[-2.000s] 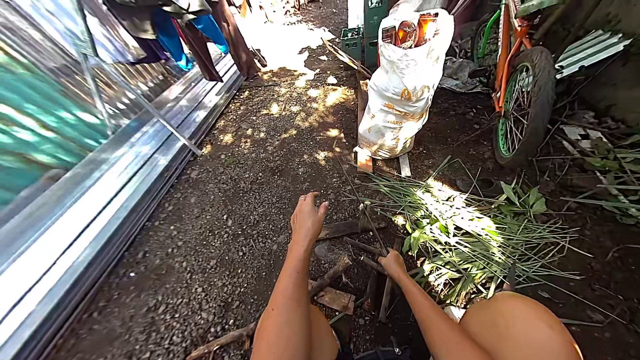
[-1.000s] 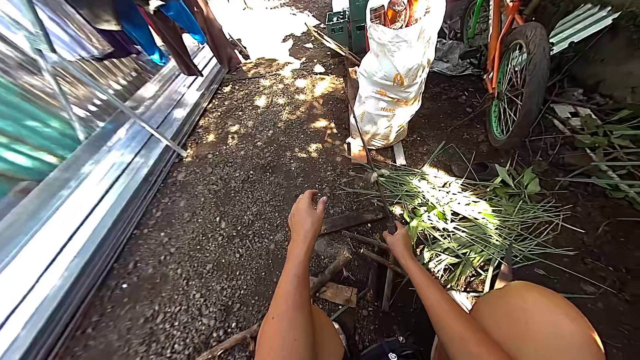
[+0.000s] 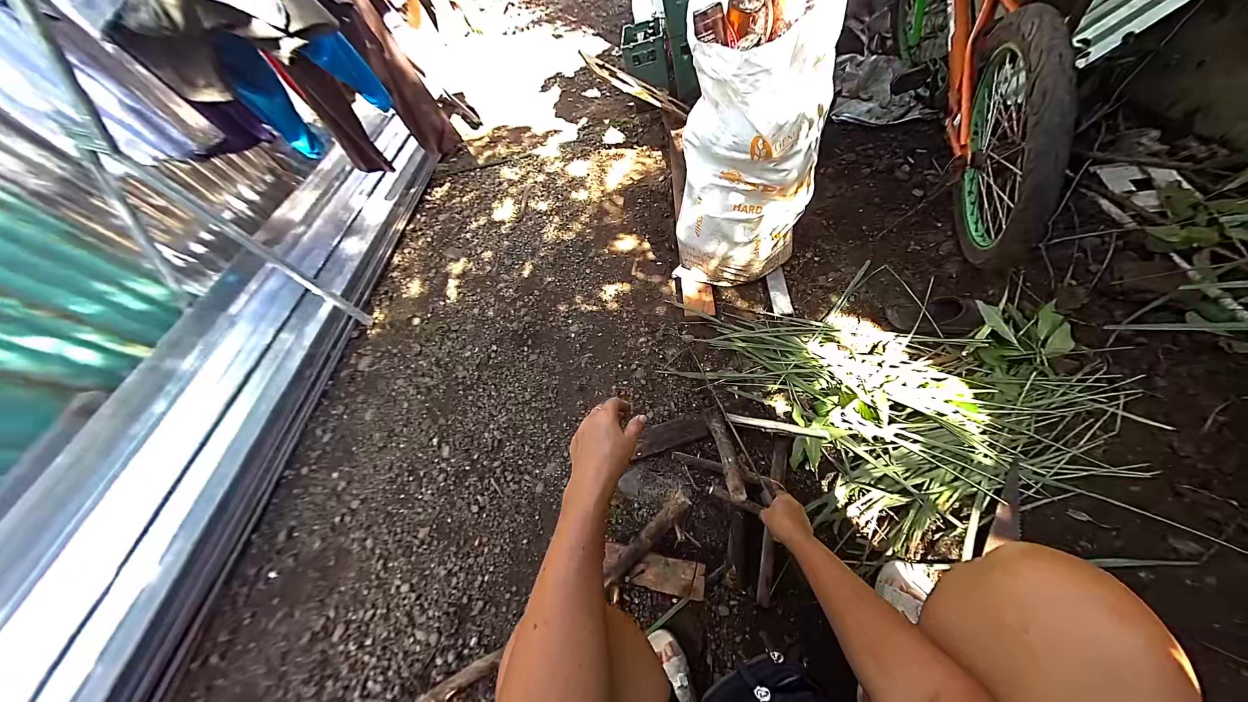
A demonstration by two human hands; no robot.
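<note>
My left hand is raised over the gravel ground, its fingers loosely bent, and I see nothing in it. Low over the sticks, my right hand has its fingers closed around the near end of a thin stick; part of the grip is hidden. Close to that hand lie a short upright-pointing branch, a dark flat piece of wood and a thicker branch. A flat brown board piece rests beside the thicker branch. A heap of cut grass and leaves lies right of my right hand.
A white woven sack of bottles stands on wooden slats ahead. Right of it is a bicycle wheel. Long metal profiles run along the left, under hanging clothes. A blade stands by my right knee.
The short branch now stands out in front of my right hand, at the grass heap's left edge. My left hand has stayed raised in much the same pose.
</note>
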